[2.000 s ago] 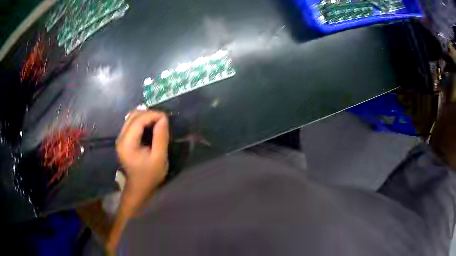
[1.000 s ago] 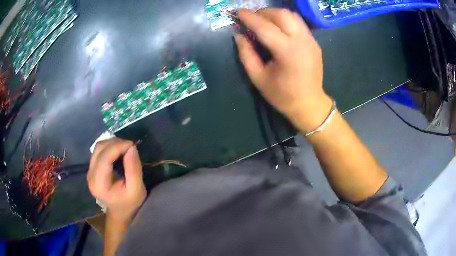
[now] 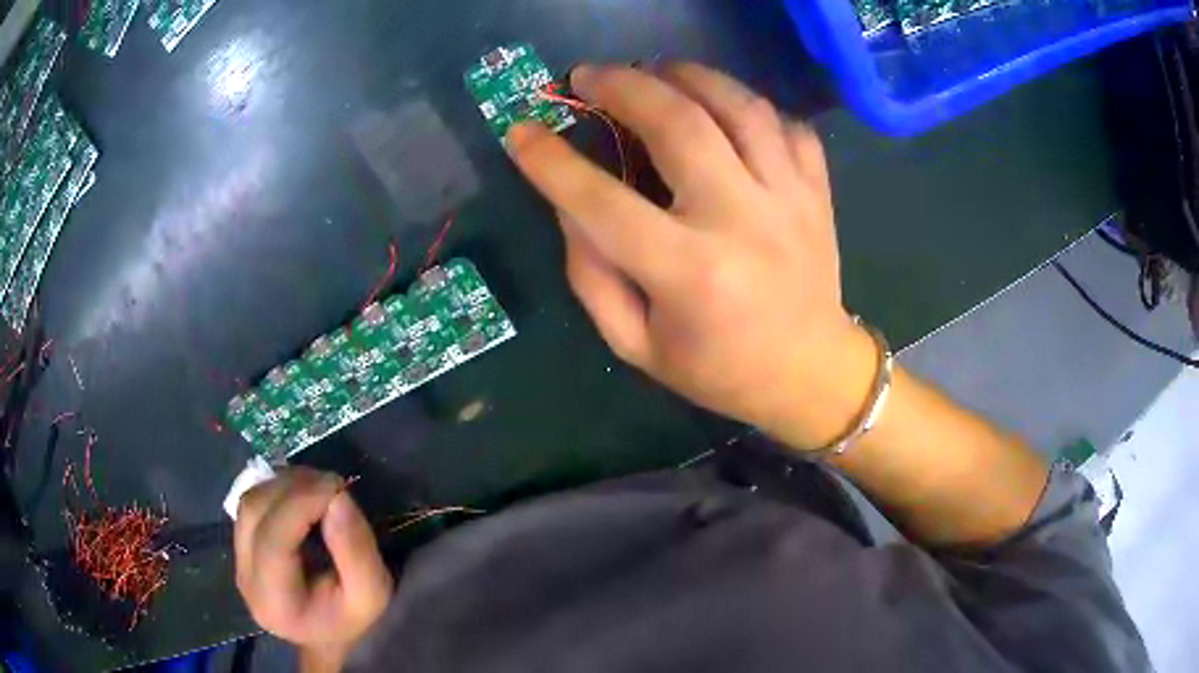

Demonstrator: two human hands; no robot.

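A green PCB panel strip (image 3: 375,355) lies slanted on the dark bench, two red lead wires standing up from its upper edge. My left hand (image 3: 309,559), with a white wrap (image 3: 250,484) on one finger, is just below the strip's lower left end. Its thumb and finger pinch a thin wire; a thin orange wire (image 3: 434,511) shows to its right. My right hand (image 3: 710,250) holds a small green board (image 3: 513,86) by its lower and right edges, thumb on the lower edge. Red wires run from this board beside my index finger.
A blue tray (image 3: 894,112) with green strips is at the top right. More green strips (image 3: 40,197) lie at the left and top left. A red wire tangle (image 3: 118,559) is at the lower left. A dark square pad (image 3: 418,161) lies left of the small board. The bench edge runs along the wearer's side.
My right hand came into view and is at the small board, now with thumb and finger at its edges. The view has shifted, showing more of the board. My left hand keeps its pinch.
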